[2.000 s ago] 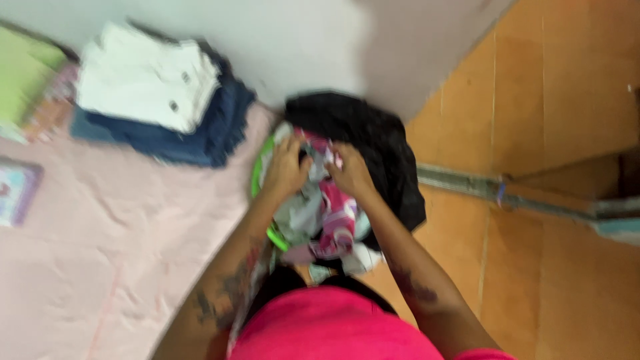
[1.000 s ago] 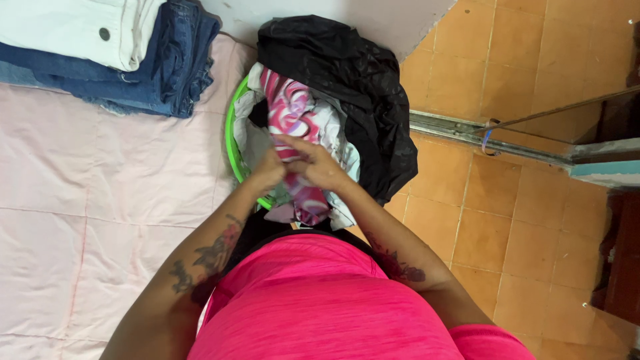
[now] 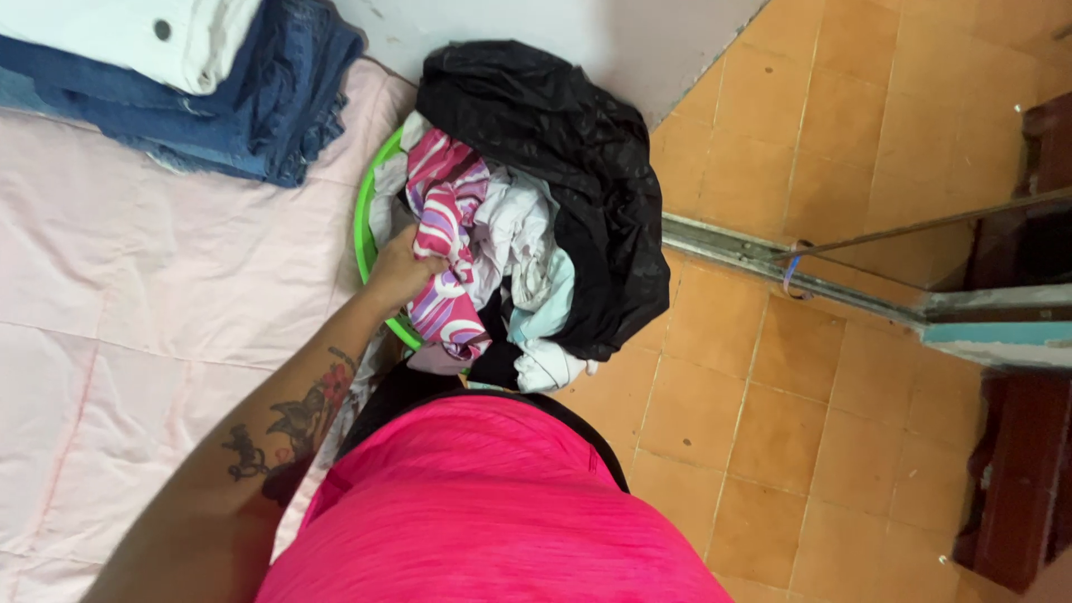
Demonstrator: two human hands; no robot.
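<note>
My left hand is closed around the middle of a pink, purple and white patterned garment. The garment lies bunched over the left side of a green basket full of clothes. White cloth, a light blue piece and a white bundle lie to its right. A large black garment drapes over the basket's far and right sides. My right hand is out of view.
Folded blue jeans with white pants on top lie on a pink bedspread at left. Orange floor tiles and a metal track are at right. A pale wall stands behind the basket.
My right hand, on the patterned garment with the left one second ago, has let go and left the view. My left hand still grips the garment.
</note>
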